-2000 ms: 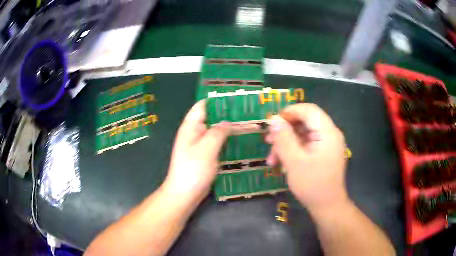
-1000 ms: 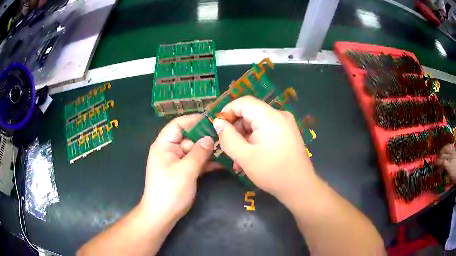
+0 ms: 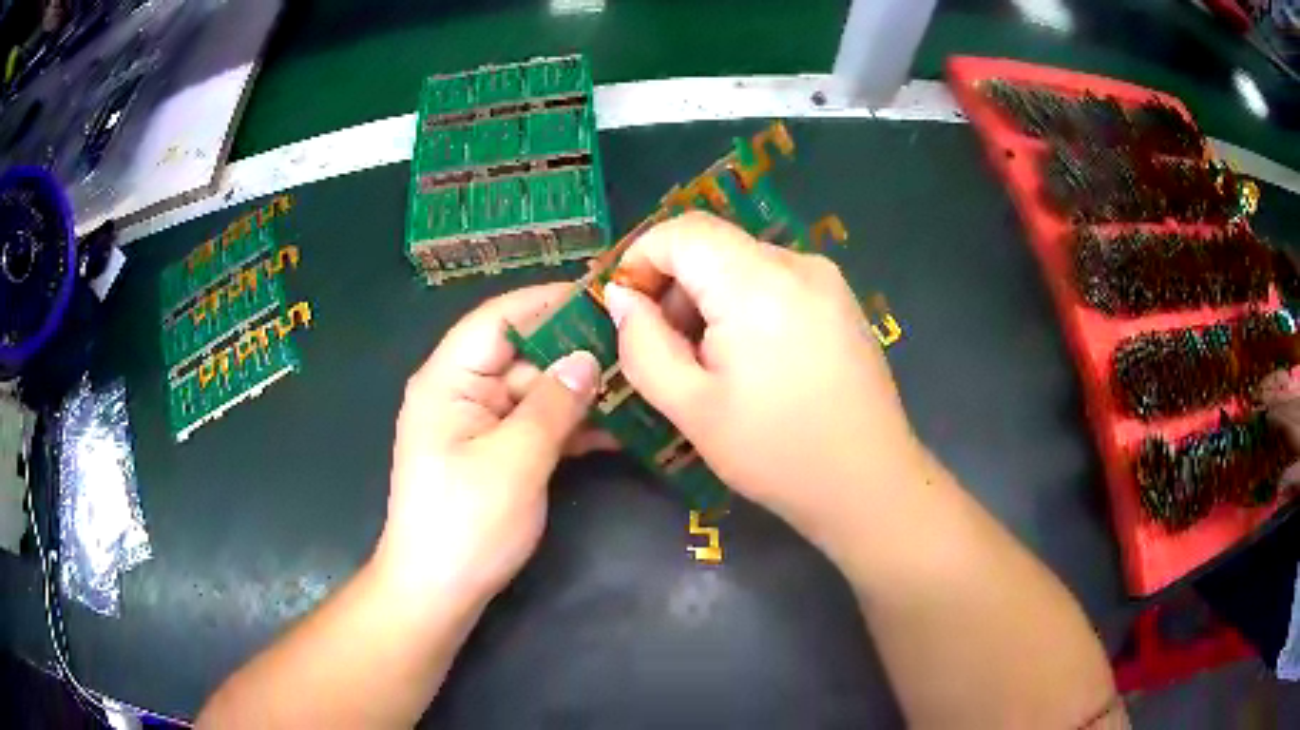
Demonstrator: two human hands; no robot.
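Note:
My left hand [image 3: 478, 428] holds a green PCB panel [image 3: 570, 331] by its lower left part, thumb on top. The panel is tilted, its far end pointing up and right, with orange flex circuits [image 3: 770, 148] sticking out there. My right hand [image 3: 756, 357] covers the panel's middle. Its thumb and forefinger pinch a small orange flex circuit [image 3: 616, 285] at the panel's upper edge; the exact contact is hidden by the fingers. A loose flex circuit [image 3: 704, 536] lies on the mat below the panel, and another orange piece [image 3: 887, 325] shows right of my right hand.
A stack of PCB panels [image 3: 506, 164] stands beyond my hands. A fitted panel [image 3: 228, 317] and a clear plastic bag [image 3: 100, 492] lie at left, near a fan [image 3: 32, 257]. A red tray [image 3: 1048, 271] with dark rows is at right, another person's hand [image 3: 1283, 414] at its edge.
The panel was upright with my right hand at its upper right; it is now tilted, with my right hand at its upper left edge. The view has shifted, showing the full stack.

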